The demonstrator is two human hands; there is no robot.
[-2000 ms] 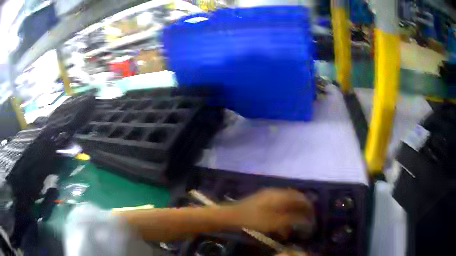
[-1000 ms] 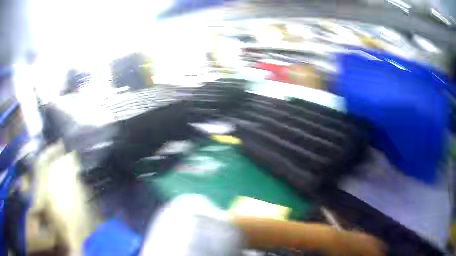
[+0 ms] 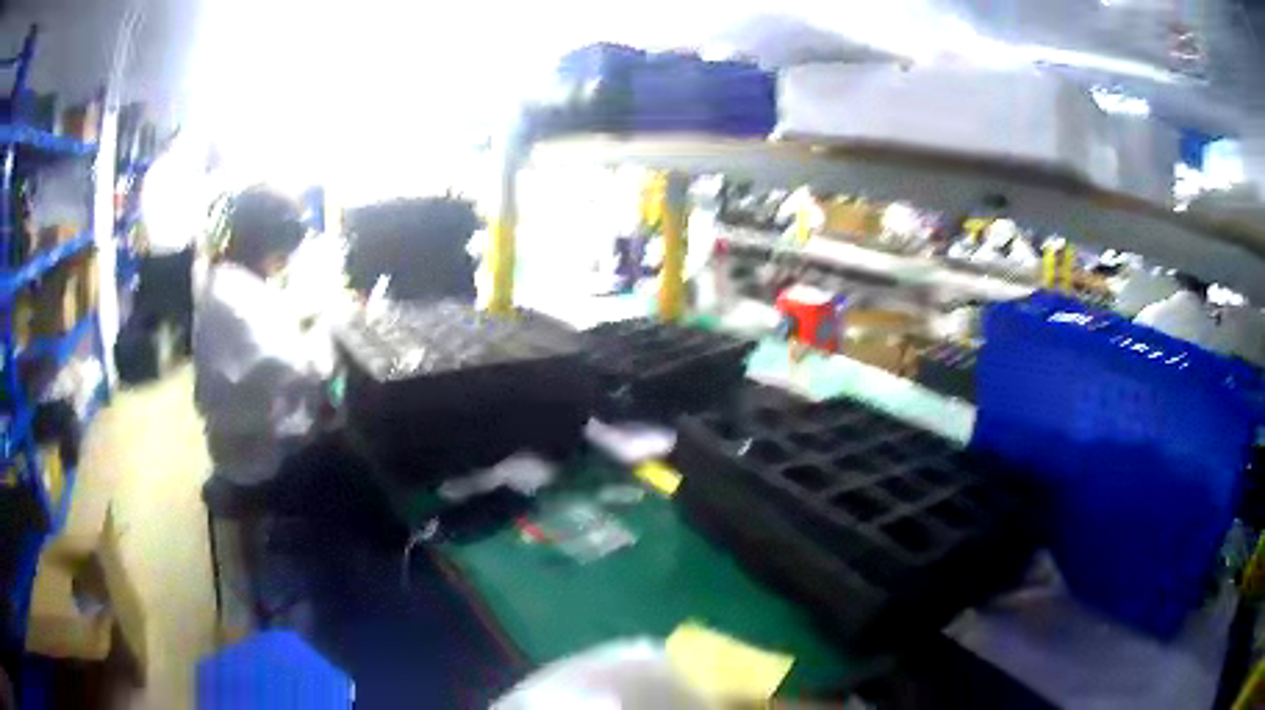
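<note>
Neither of my hands shows; only a pale sleeve [image 3: 604, 677] is in view at the bottom edge, and the hand beyond it is cut off. Nearest in front is the green mat [image 3: 666, 576] with a pale yellow paper note [image 3: 728, 660] lying flat on it. Stacked black foam trays [image 3: 846, 506] with square pockets stand behind the mat. A small crinkled clear bag [image 3: 590, 534] lies on the mat beside a small red-orange bit. The strip and round units are not in view.
A blue crate [image 3: 1110, 458] stands upright at the right. More black trays [image 3: 472, 402] are stacked at the back left. A seated person in white [image 3: 257, 361] is at the far left. A cardboard box [image 3: 83, 590] and a blue object [image 3: 275, 673] are low left.
The view has swung left. The blue crate has shifted right in the picture, and the working tray and the hand over it have left the view. The neighbouring person now shows.
</note>
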